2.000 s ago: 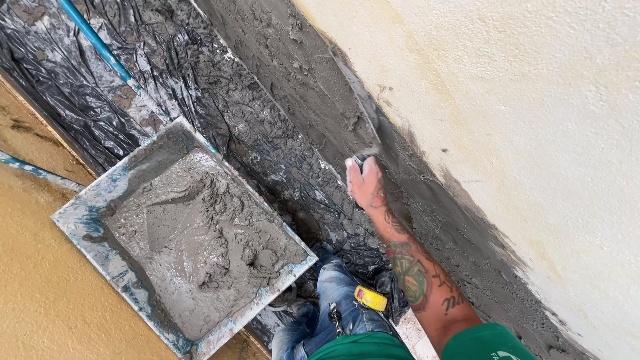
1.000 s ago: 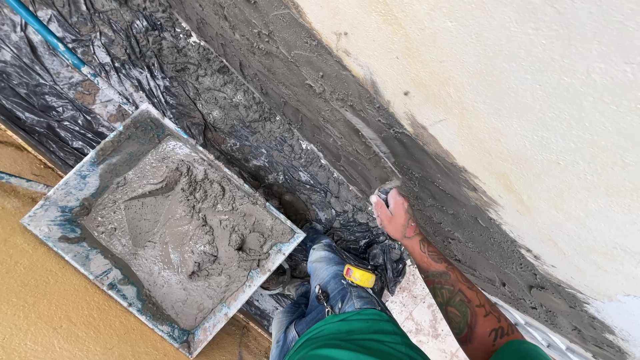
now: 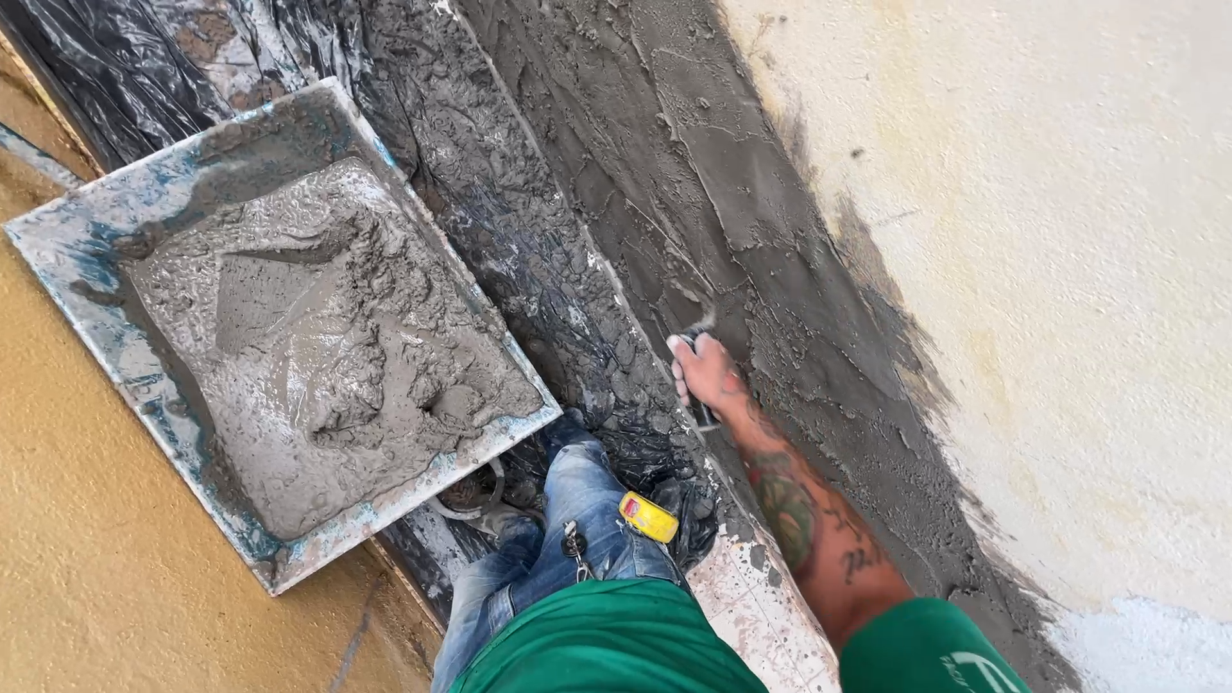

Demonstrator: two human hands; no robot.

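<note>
My right hand (image 3: 707, 371) is closed around the handle of a trowel (image 3: 705, 416), most of which is hidden by the hand and blurred. The trowel is at the lower edge of a wide band of wet grey mortar (image 3: 674, 173) spread along the base of the cream wall (image 3: 1059, 241). To the left, a shallow metal mortar tub (image 3: 125, 361) with blue paint stains holds a heap of wet grey mortar (image 3: 337, 318), with a smooth scooped patch in it. My left hand is out of view.
Black plastic sheeting (image 3: 106, 77), splattered with mortar, covers the ground between the tub and the wall. An ochre wall (image 3: 96, 510) runs along the left. A round rim (image 3: 476, 491), perhaps a bucket's, shows under the tub. A yellow tape measure (image 3: 649, 518) hangs at my waist.
My right hand has moved down to the lower edge of the mortar band. More of the wall face beside it now bears mortar ridges and smears in view. The view has shifted somewhat.
</note>
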